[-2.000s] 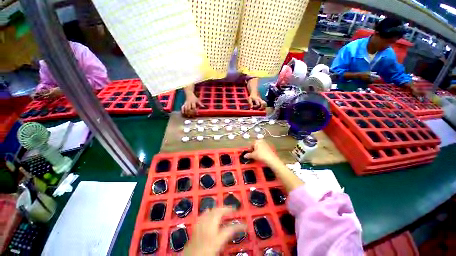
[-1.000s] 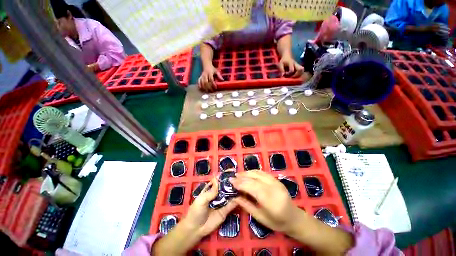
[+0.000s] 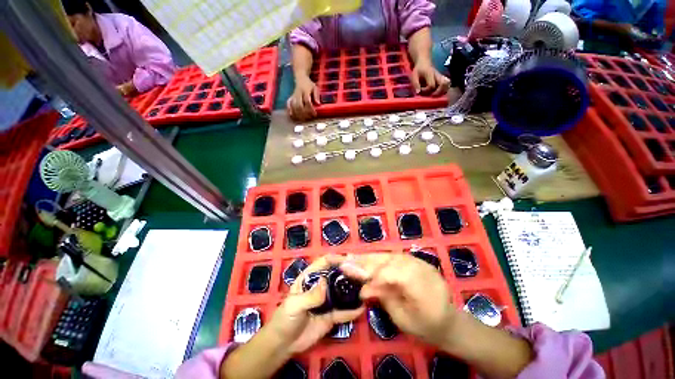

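Observation:
A black glossy watch head [image 3: 344, 289] is held between both hands above the middle of the tray. A second dark unit seems to sit beside it in my left hand; it is partly hidden by the fingers. My left hand [image 3: 300, 314] cups the unit from the left and below. My right hand [image 3: 407, 296] has its fingertips on its upper right side. The red turnover tray [image 3: 238, 285] holds black watch heads in its pockets, and two far right pockets [image 3: 403, 190] are empty. My hands hide some middle pockets.
White charging discs [image 3: 374, 152] lie on a brown board behind the tray. A white bottle [image 3: 527, 172], dark fan [image 3: 542, 100] and stacked trays [image 3: 618, 148] stand right. A spiral notebook with a pen [image 3: 573, 277] lies right, a large white notebook [image 3: 164, 289] left. A person's hands rest on another tray opposite.
Two seconds ago my right hand reached into the far tray row. A second ago both hands held the units over the tray; since then the fingers and the watch head have shifted slightly. The view has tilted down.

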